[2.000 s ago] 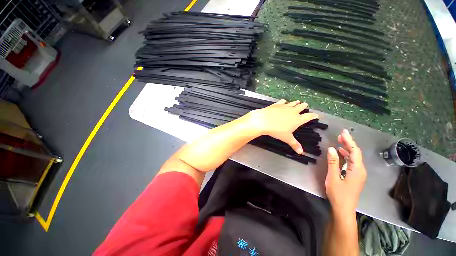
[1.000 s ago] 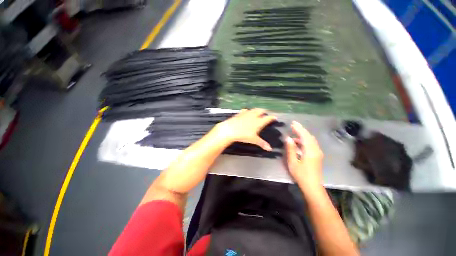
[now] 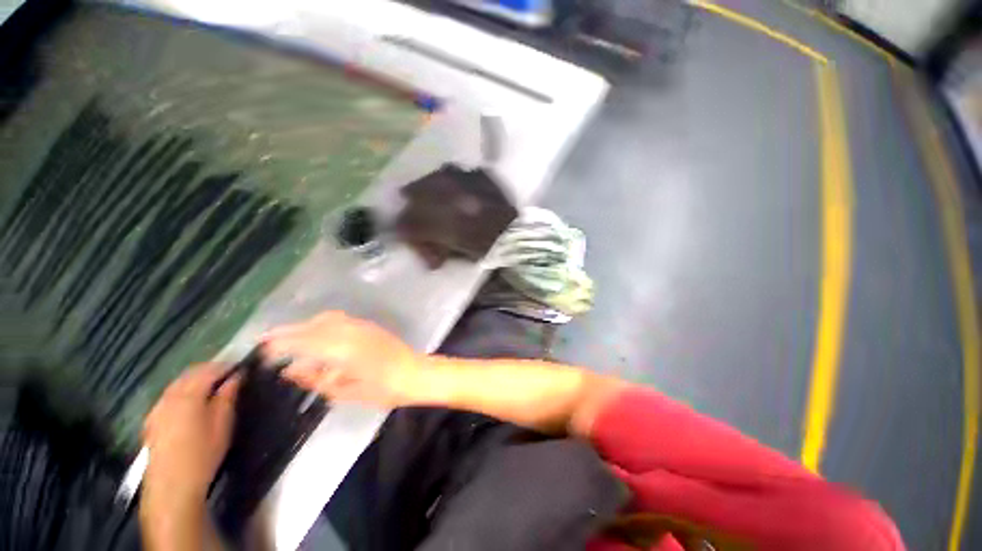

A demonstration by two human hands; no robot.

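The frame is blurred. Black straps (image 3: 264, 414) lie in a bundle on the silvery table edge (image 3: 361, 291), between and under my hands. My left hand (image 3: 192, 425) is at the left side of the bundle, its fingertips at the strap ends. My right hand (image 3: 342, 357) reaches across from the right, fingers curled over the strap ends; a small pale streak shows below its fingers. Whether either hand grips anything is not clear. The small paint cup (image 3: 356, 228), dark inside, stands beyond my right hand. Dark brown leather pieces (image 3: 458, 212) lie beside it.
Spaced black straps (image 3: 140, 253) lie on the green speckled surface (image 3: 291, 108). A dark pile fills the lower left. A short dark piece (image 3: 492, 138) lies beyond the leather. Pale green cloth (image 3: 544, 264) is beside the table. Grey floor with yellow lines is at right.
The view has swung to the right, showing the table's far end and floor. My right hand has moved from beside the strap ends onto them, closer to my left hand.
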